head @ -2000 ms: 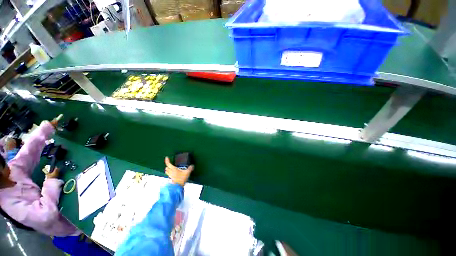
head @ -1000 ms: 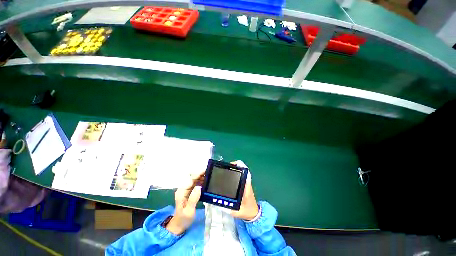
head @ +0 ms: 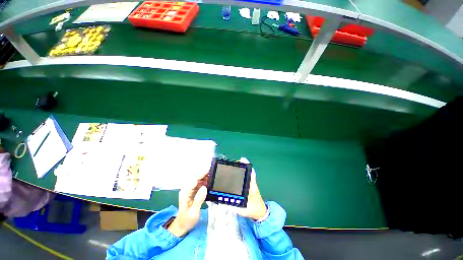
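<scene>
A square black panel meter (head: 229, 180) with a grey screen and a row of small light buttons under it faces up near the bench's front edge. My left hand (head: 192, 203) holds its left side and my right hand (head: 254, 195) holds its right side. The fingers behind the meter are hidden. Something whitish and translucent, perhaps a plastic bag (head: 221, 228), hangs below the meter in front of my blue smock. The bag stack (head: 190, 157) lies just left of the meter.
Instruction sheets (head: 109, 165), a clipboard (head: 48, 147) and a tape roll (head: 20, 150) lie to the left. Another black unit (head: 46, 100) stands further back. Shelves above hold a red parts tray (head: 165, 16), yellow parts (head: 81, 40) and a red bin (head: 345, 36). A black-draped stack (head: 421, 177) stands right.
Two seconds ago my left hand reached to a black unit far back on the left. Now both hands hold a meter in front of me. In the last second it has shifted slightly up.
</scene>
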